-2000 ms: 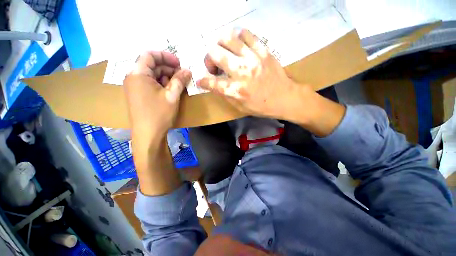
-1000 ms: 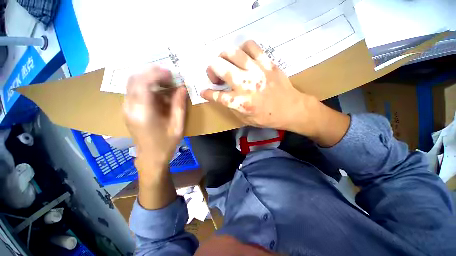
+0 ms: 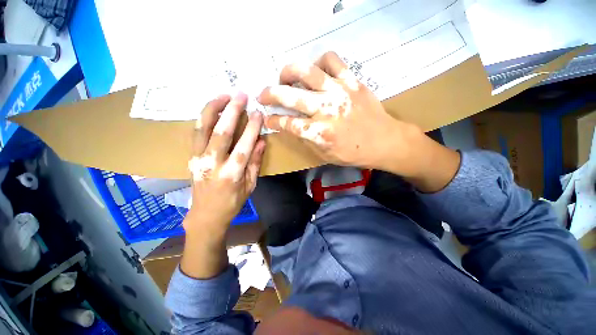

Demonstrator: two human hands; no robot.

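A white paper pattern (image 3: pixel 418 49) with thin black outlines lies over a long brown pattern card (image 3: pixel 117 141) at the table's near edge. My left hand (image 3: pixel 225 154) lies palm down, its fingertips pressing where paper meets card. My right hand (image 3: pixel 327 111) lies palm down on the paper just right of it, fingers slightly spread, thumb and forefinger close to my left fingertips. Whatever lies under the fingertips is hidden. I see nothing gripped in either hand.
A blue plastic crate (image 3: pixel 140 212) stands below the card at left. An open carton (image 3: pixel 251 298) with white scraps is by my legs. A red stool part (image 3: pixel 340 186) shows between my legs. A machine table (image 3: pixel 29 95) with blue edge is at far left.
My left hand has turned from curled, pinched fingers to palm down with fingers extended, and moved right towards my right hand. The right hand has barely moved.
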